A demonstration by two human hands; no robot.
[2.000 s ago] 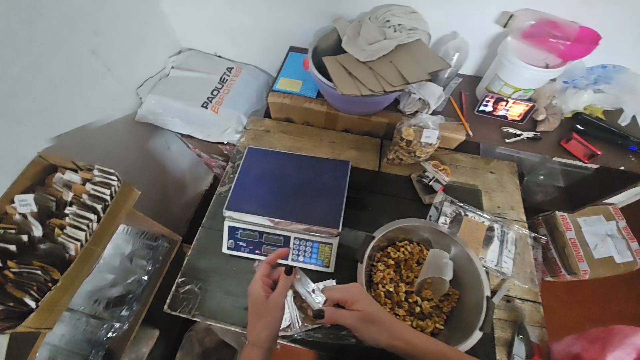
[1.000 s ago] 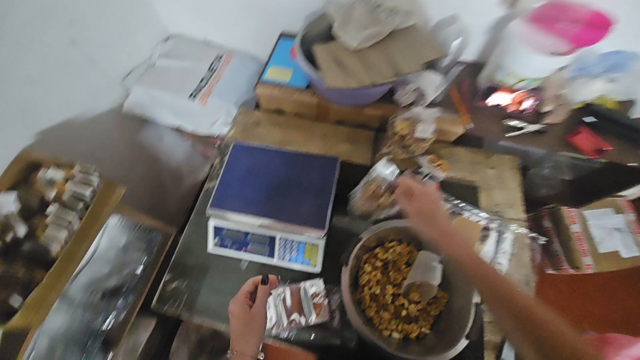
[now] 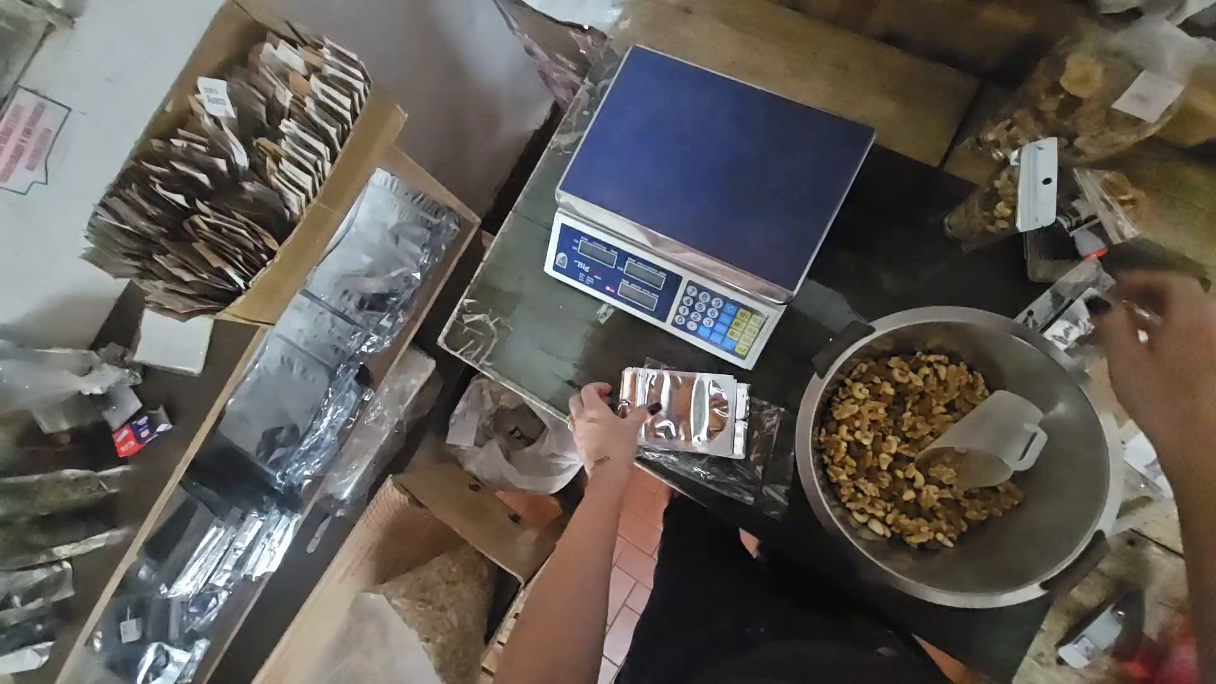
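Note:
My left hand (image 3: 608,426) holds the left edge of a small stack of silvery foil packets (image 3: 684,411) at the table's front edge, with clear plastic partly under it. Behind the packets stands a digital scale (image 3: 717,171) with a bare blue platform. To their right is a metal bowl (image 3: 1064,532) of nuts (image 3: 898,437), with a translucent plastic scoop (image 3: 988,442) lying in it. My right hand (image 3: 1154,332), blurred, is at the right edge beyond the bowl, near clear and foil packaging (image 3: 1069,299); whether it holds anything cannot be told.
At the left, a cardboard box (image 3: 370,142) holds many brown packets, beside a long box with silvery bags (image 3: 313,351). A white plastic bag (image 3: 513,432) and cardboard (image 3: 475,513) are below the table's left edge. Bags of dried food (image 3: 1073,95) lie at the back right.
Two seconds ago both hands were together at the packets. My right hand has moved away to the right, and a second ago it was at a bag behind the bowl. The view has swung down and left.

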